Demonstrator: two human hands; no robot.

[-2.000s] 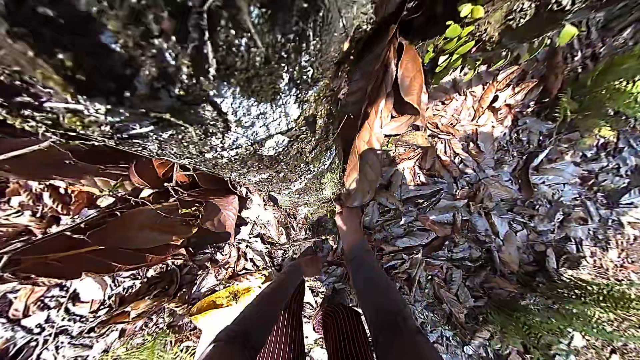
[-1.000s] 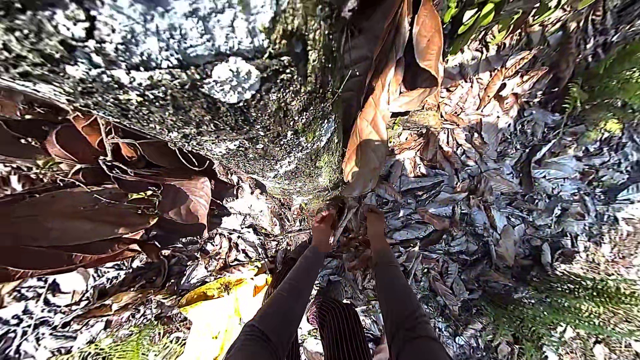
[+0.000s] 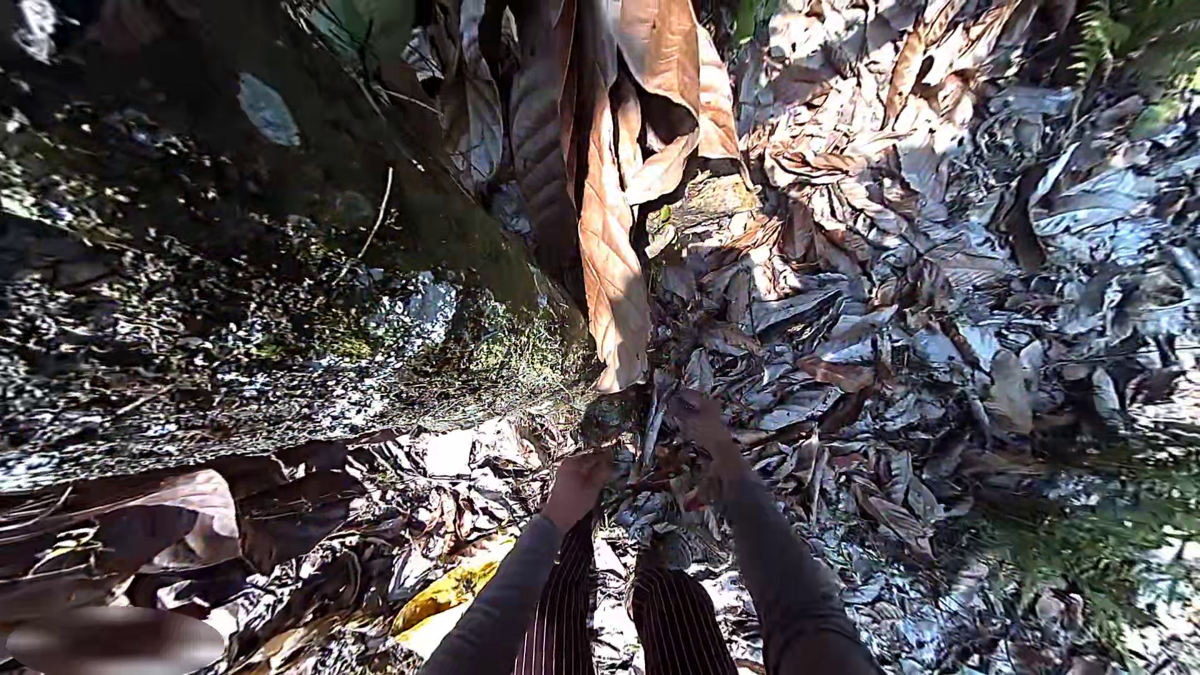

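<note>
Low at the base of a mossy trunk or rock (image 3: 375, 366), my left hand (image 3: 579, 483) reaches to the leaf litter, its fingertips in shade. My right hand (image 3: 698, 422) is a little higher and to the right, over dry grey leaves (image 3: 797, 309). What either hand holds, if anything, is too dark and small to make out. Large brown dry leaves (image 3: 614, 262) hang down just above the gap between both hands. A yellow and white bag or sheet (image 3: 450, 595) lies left of my left forearm.
Big curled brown leaves (image 3: 187, 516) lie at the lower left. Green ferns (image 3: 1078, 544) grow at the lower right, with more at the upper right. My legs in striped trousers (image 3: 680, 619) are at the bottom. Leaf litter covers the ground on the right.
Two seconds ago my right hand was at the tip of the hanging brown leaves; it is now below them. My hands are farther apart than one second ago.
</note>
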